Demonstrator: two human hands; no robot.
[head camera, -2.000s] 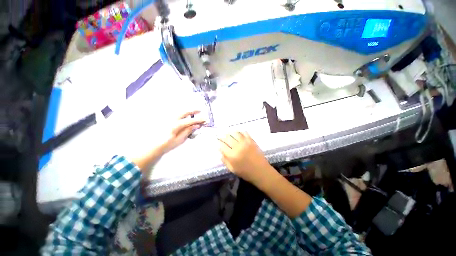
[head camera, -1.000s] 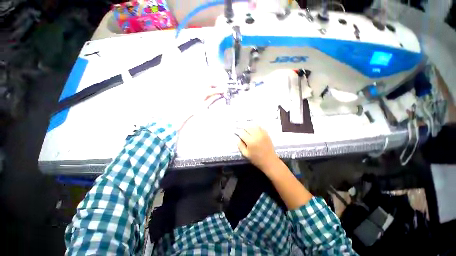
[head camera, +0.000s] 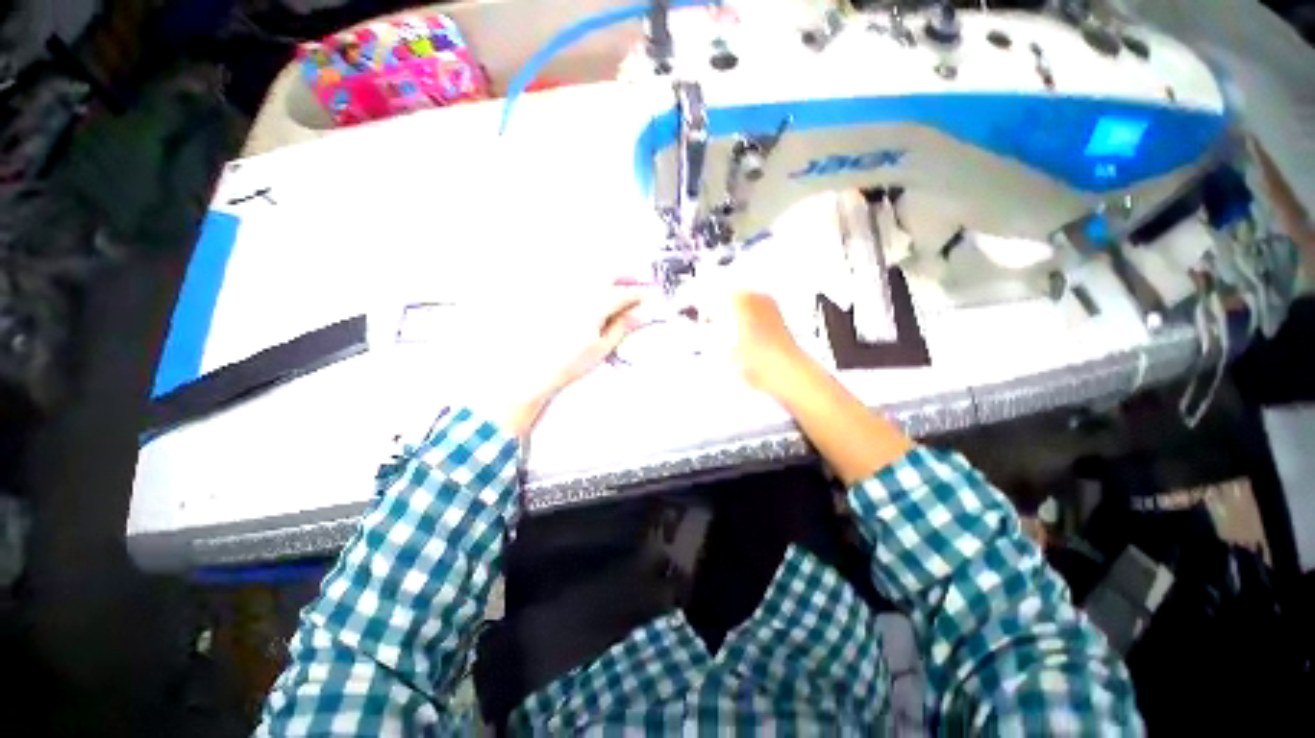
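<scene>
My left hand (head camera: 620, 327) is on the table just left of and below the presser foot and needle area (head camera: 678, 267). My right hand (head camera: 759, 340) is close to the right of the needle area. A small dark spot and thin dark lines show between my hands, but blur and glare hide whether I grip a piece. A dark fabric strip (head camera: 274, 372) lies flat at the left of the table. The white sewing machine (head camera: 952, 137) has a blue band and "JACK" lettering.
A dark brown patch (head camera: 897, 346) lies under white scraps (head camera: 865, 267) to the right of my right hand. Blue tape (head camera: 198, 310) marks the left table edge. A pink patterned pouch (head camera: 397, 69) is behind the table. Cloth scraps (head camera: 1226, 274) lie at the far right.
My left hand has come from out of sight beyond my sleeve to the needle area. My right hand has moved up beside it. The two shorter dark pieces beyond the long strip no longer show.
</scene>
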